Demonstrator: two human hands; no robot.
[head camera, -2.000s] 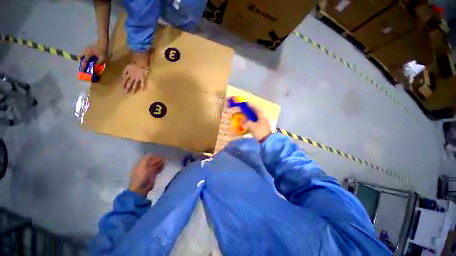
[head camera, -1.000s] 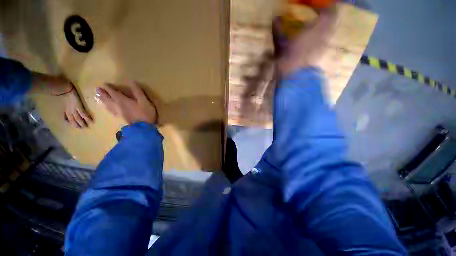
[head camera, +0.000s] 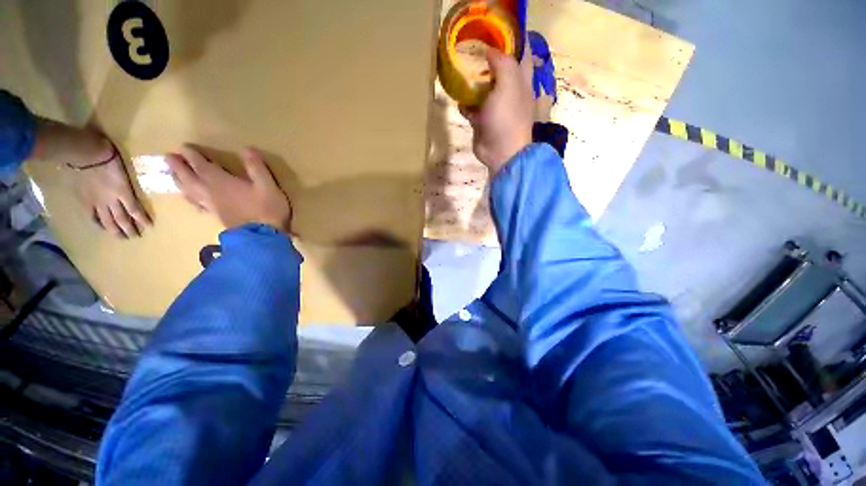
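Observation:
The large brown carton (head camera: 285, 85) with a black circled "3" stands in front of me, closed side up. My left hand (head camera: 233, 190) lies flat on it, holding nothing, its fingertips at a shiny strip of clear tape (head camera: 157, 175). My right hand (head camera: 503, 109) grips the tape dispenser (head camera: 480, 52) beside the carton's right edge. Its yellow-orange roll faces me, and its blue part is partly cut off by the top edge of the view.
Another person's hand (head camera: 112, 195) lies on the carton at the left. A pale plywood board (head camera: 617, 90) is right of the carton. Yellow-black tape (head camera: 750, 157) crosses the grey floor. A metal-framed cart (head camera: 774, 299) stands at the right, a grey barred frame (head camera: 85, 356) at the lower left.
Since two seconds ago, my left hand has come onto the carton and the view is closer. Since one second ago, my right hand with the dispenser has moved left towards the carton's edge.

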